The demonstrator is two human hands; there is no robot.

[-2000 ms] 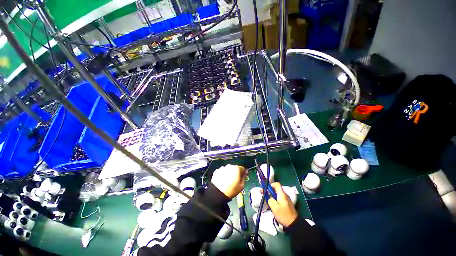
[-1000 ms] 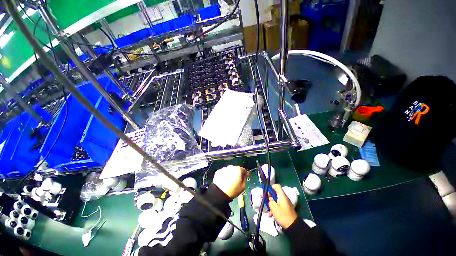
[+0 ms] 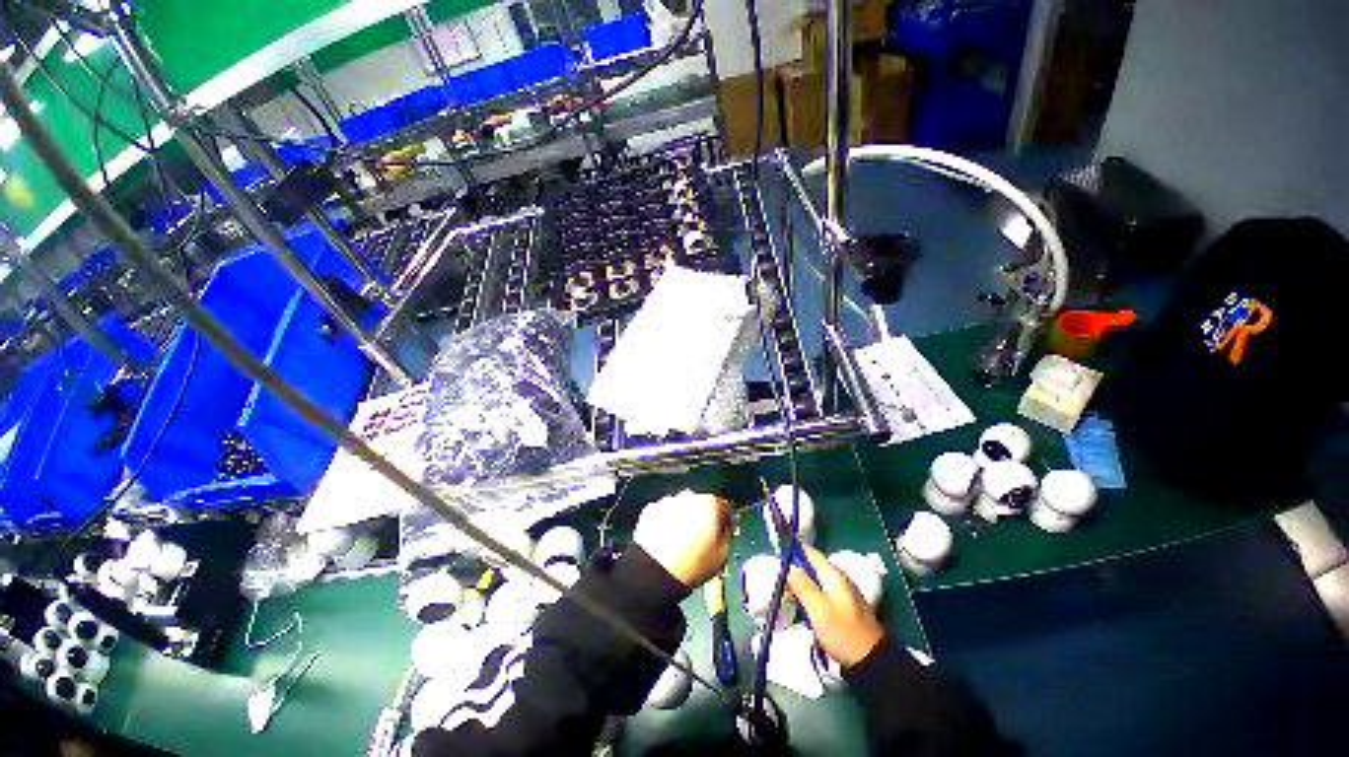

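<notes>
My left hand (image 3: 684, 535) is closed, with a tiny part at its fingertips that is too small to make out. My right hand (image 3: 837, 609) holds blue-handled pliers (image 3: 799, 556), their jaws pointing up and left, close to my left fingertips. A hand screwdriver (image 3: 722, 639) with a blue and yellow handle lies on the green mat between my hands. White camera housings (image 3: 793, 512) stand around and behind my right hand. More housings (image 3: 432, 595) are grouped left of my left forearm, which partly hides them.
A crinkled plastic bag (image 3: 500, 396) and a white pack (image 3: 673, 352) lie on the rack. A black parts tray (image 3: 629, 222) is behind. Blue bins (image 3: 207, 392) stand left. Several housings (image 3: 1006, 488) and a black cap (image 3: 1243, 355) are right. A cord hangs in front of me.
The pliers' handles have come closer together in my right hand, and more of them is covered by the fingers. My left hand has barely moved.
</notes>
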